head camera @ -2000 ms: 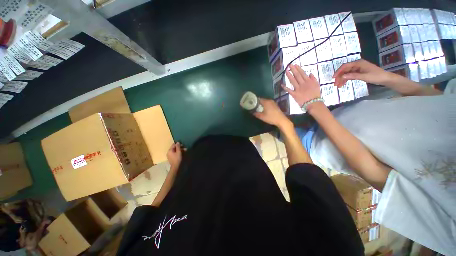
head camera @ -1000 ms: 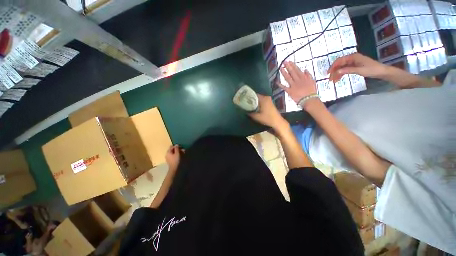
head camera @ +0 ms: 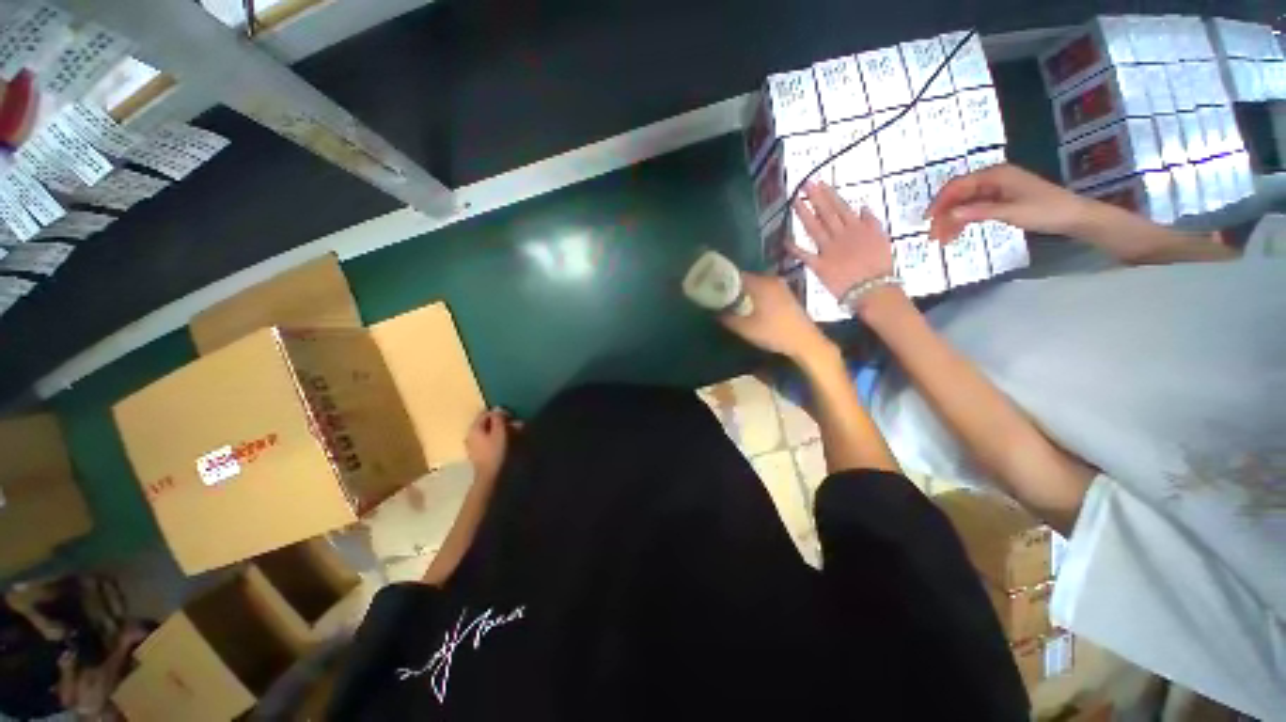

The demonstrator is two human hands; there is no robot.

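My right hand (head camera: 769, 313) is closed around a pale handheld barcode scanner (head camera: 715, 281), held over the green bench surface beside a block of small product boxes (head camera: 910, 191). The boxes stand in tight rows with white labelled tops and dark red sides, and a thin black cable (head camera: 877, 130) loops across them. My left hand (head camera: 490, 436) is small in view at the bench's front edge, close to the flap of an open brown carton (head camera: 233, 459). Its fingers look curled, but whether they hold anything is unclear.
Another person's hand (head camera: 849, 251) lies on the near part of the block; their other hand (head camera: 1004, 200) hovers over it. More product boxes (head camera: 1164, 120) stand at the far right. A metal post (head camera: 332, 134) and label sheets (head camera: 85, 155) are at upper left. Brown cartons stand below the bench.
The scanner in my right hand turned and moved slightly left, then back right. The red light streak seen on the black strip one second ago is gone. My left hand has hardly moved.
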